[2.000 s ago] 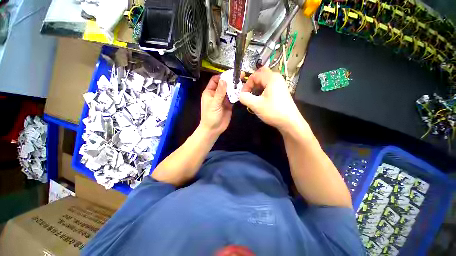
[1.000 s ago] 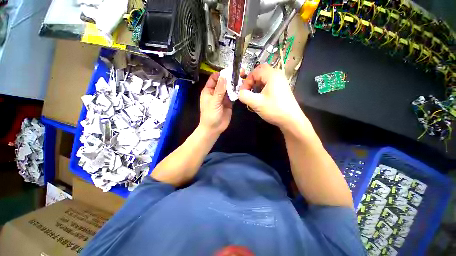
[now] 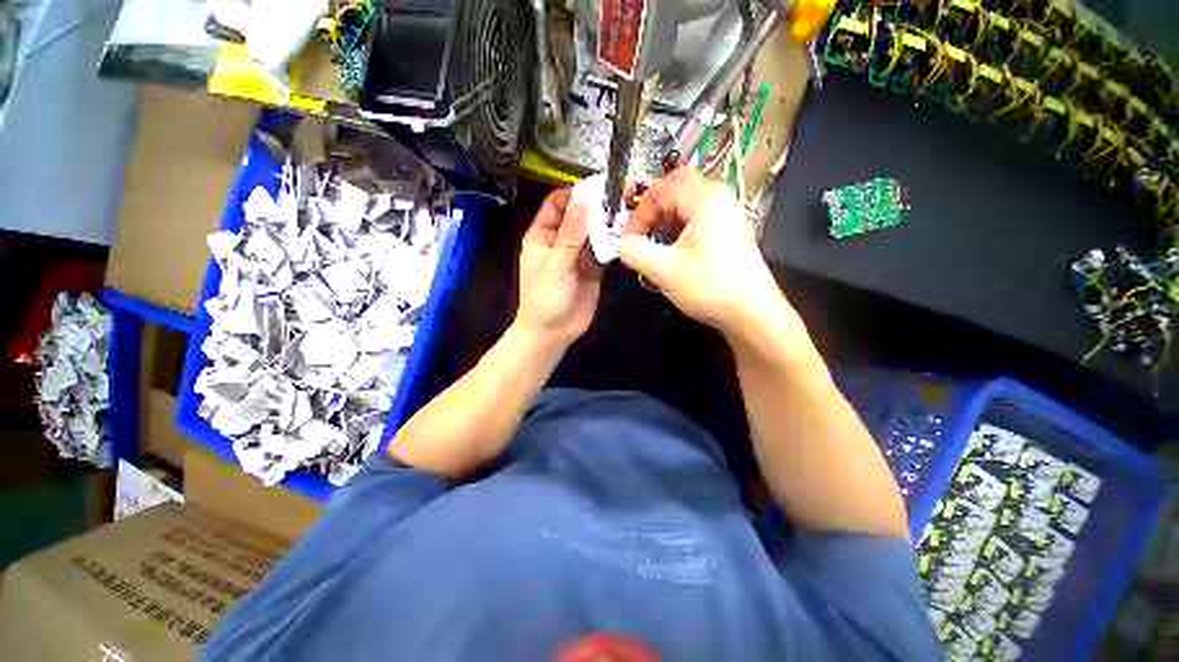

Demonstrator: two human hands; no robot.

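Note:
My left hand (image 3: 559,265) holds a small white piece (image 3: 599,223) upright at the bench edge, with thumb and fingers on its left side. My right hand (image 3: 683,239) pinches at the right side of the same piece; what lies between its fingertips is too small to tell. The long dark bar (image 3: 622,145) of the soldering machine (image 3: 643,42) points down to the white piece and covers part of it. Whether a circuit board is inside the piece cannot be seen.
A blue tray (image 3: 416,339) of loose white pieces is at left, above a carton (image 3: 129,582). A green board (image 3: 865,207) lies on the dark mat (image 3: 957,278). Wired boards (image 3: 996,71) stand in rows behind. A blue basket (image 3: 1109,543) of covered boards is at lower right.
Both hands stay at nearly the same place around the white piece under the bar. Only the camera view shifts slightly.

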